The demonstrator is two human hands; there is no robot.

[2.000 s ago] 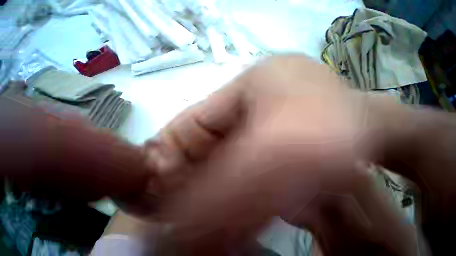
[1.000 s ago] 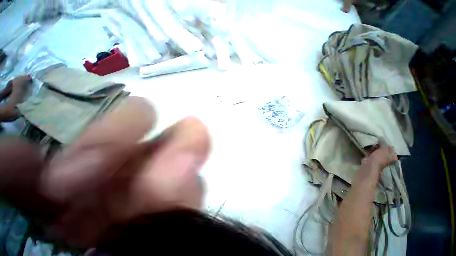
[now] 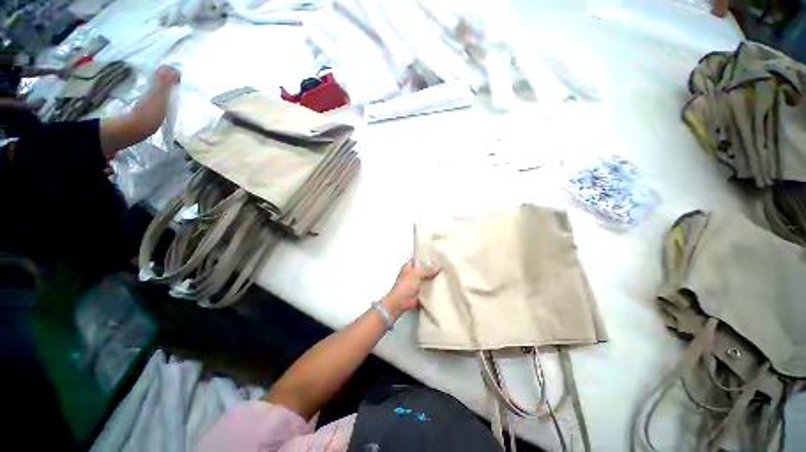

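A beige tote bag [image 3: 508, 278] lies flat on the table in front of me, with its handles hanging over the near edge toward me. My left hand [image 3: 414, 284], with a band on its wrist, grips the bag's left edge between thumb and fingers. My right hand is not in view. A dark cap with small blue marks at the bottom edge hides part of the near area.
A folded bag stack [image 3: 274, 154] with white-tagged handles lies left. Looser bags [image 3: 751, 291] lie right. A clear bag of tiny pieces [image 3: 612, 190], red tape dispenser [image 3: 318, 94] and white rolls [image 3: 420, 101] are on the table. Another person's arm [image 3: 137, 119] reaches in at left.
The large blurred hand close to the camera is gone. The view has shifted, so more of the left side shows. A single tote bag now lies in front, held by my left hand.
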